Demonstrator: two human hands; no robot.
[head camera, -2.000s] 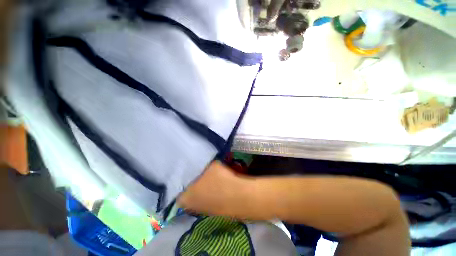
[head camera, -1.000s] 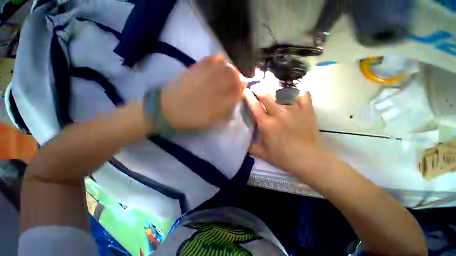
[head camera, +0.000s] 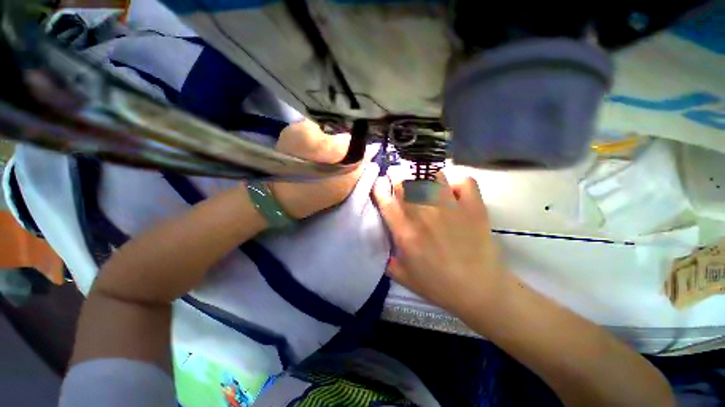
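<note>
The pale grey garment with navy strips (head camera: 310, 262) lies heaped left of the needle and hangs over the table's front edge. My left hand (head camera: 318, 171) grips the cloth just left of the needle, partly hidden by a dark curved bar of the machine. My right hand (head camera: 441, 234) lies at the right of the needle, thumb and finger on the garment's edge. The presser foot and needle area (head camera: 387, 157) of the sewing machine (head camera: 381, 60) is brightly lit, with a bit of navy cloth there. The needle itself cannot be made out.
A grey rounded machine part (head camera: 525, 103) hangs close in front. At right lie white scraps (head camera: 644, 187), a partly hidden yellow ring (head camera: 618, 147) and tan paper labels (head camera: 698, 276). The ruler-marked table edge (head camera: 429, 318) runs below my right hand. A light green printed item (head camera: 211, 370) shows at lower left.
Both hands have come in to the needle and now hold the garment's edge there. The view has moved closer, so the machine head and dark bar cover more of it.
</note>
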